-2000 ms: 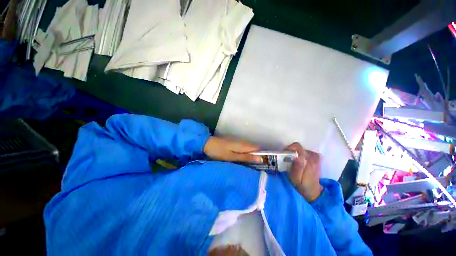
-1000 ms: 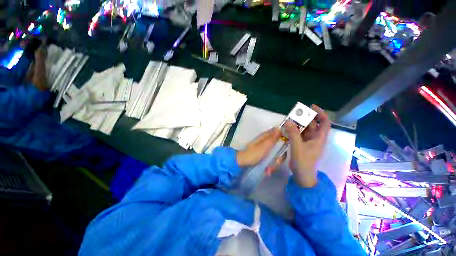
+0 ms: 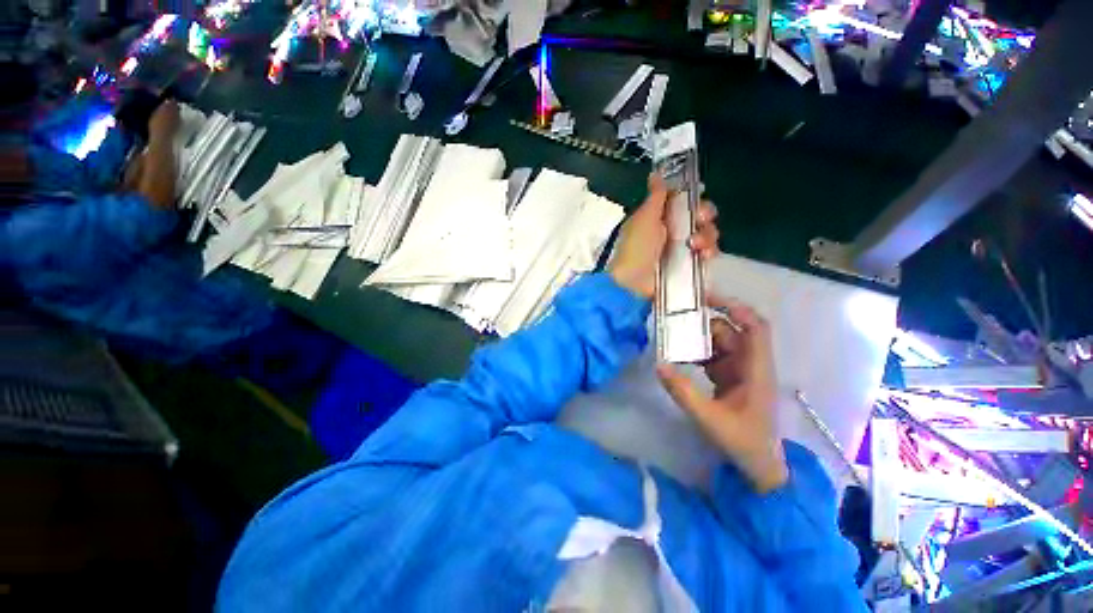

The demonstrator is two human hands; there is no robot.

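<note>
A long narrow flat piece (image 3: 681,269), clear or silvery with dark edge lines and whitish ends, is held up in front of me over the white mat's upper left edge. My left hand (image 3: 659,234) is closed around its upper half, with the fingertips showing on its right side. My right hand (image 3: 737,395) is at its lower end, with the thumb below the end and the fingers beside and behind it. Whether the piece is a housing or a sleeve I cannot tell.
The white mat (image 3: 827,323) lies below my hands. White flat sleeves (image 3: 462,222) lie in piles to the left. A grey metal upright (image 3: 959,180) stands at the right, above a heap of lit strips (image 3: 983,479). Another person's hand (image 3: 156,162) is at the far left.
The held piece has turned from end-on to lengthwise, pointing away from me. My left hand has moved up along it, and my right hand has moved down to its near end.
</note>
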